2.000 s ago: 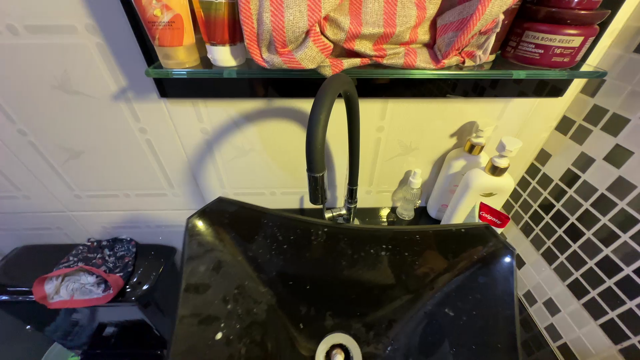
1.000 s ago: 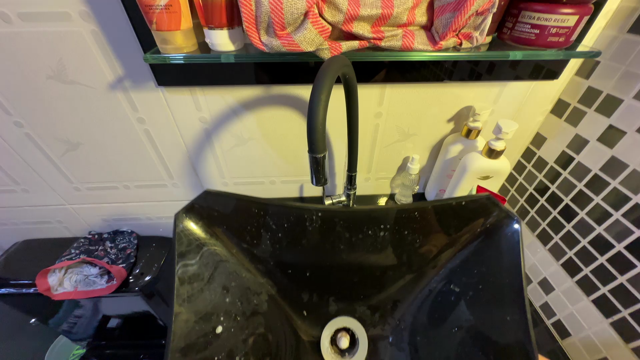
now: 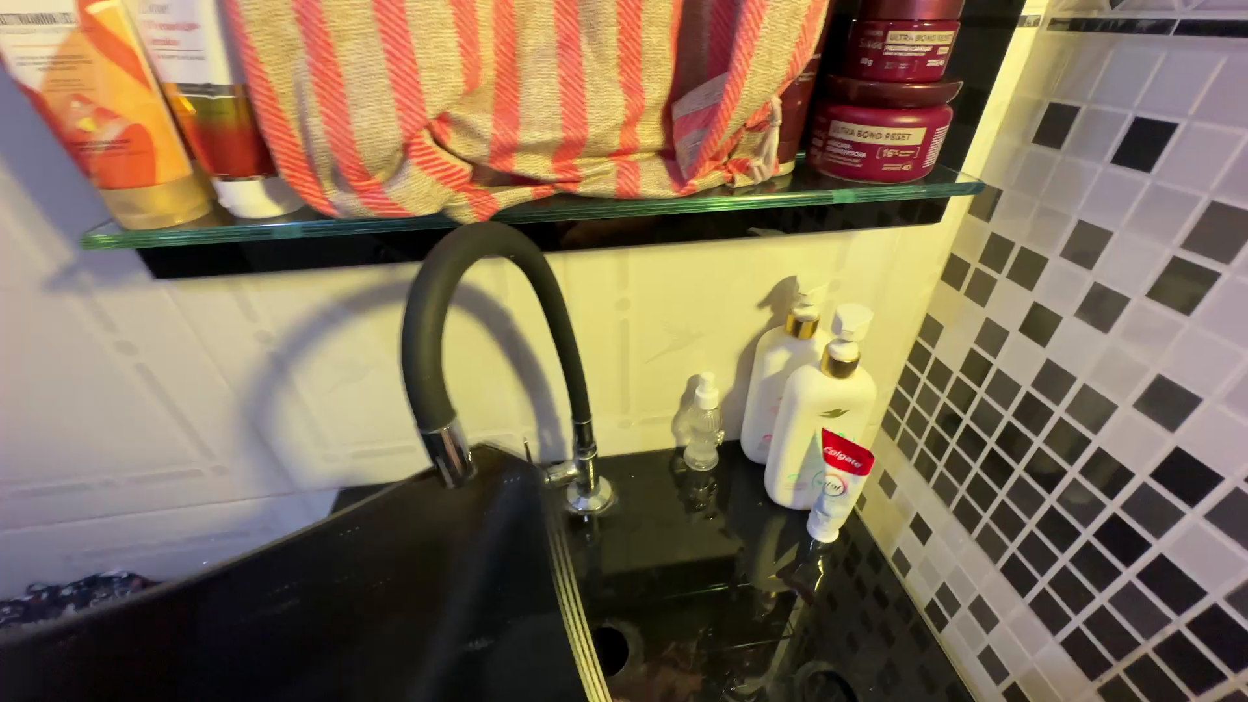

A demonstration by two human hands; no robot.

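Neither of my hands is in the frame. A black vessel basin (image 3: 322, 595) fills the lower left, its near part cut off by the frame; it sits askew, its right edge running down the middle. Behind it stands a tap with a black flexible spout (image 3: 424, 341) and a chrome base (image 3: 590, 494). The black glossy countertop (image 3: 673, 556) shows to the right of the basin, with a round dark hole (image 3: 612, 648) beside the basin's edge.
Two white pump bottles (image 3: 824, 409), a toothpaste tube (image 3: 840, 483) and a small clear spray bottle (image 3: 702, 424) stand at the back right. Above, a glass shelf (image 3: 546, 210) holds a striped cloth (image 3: 546, 97), dark red jars (image 3: 882, 136) and tubes (image 3: 107, 127). A tiled wall (image 3: 1102, 390) bounds the right.
The basin has shifted left and turned from its place in front of the tap, uncovering the countertop and the hole. The view has moved closer and to the right.
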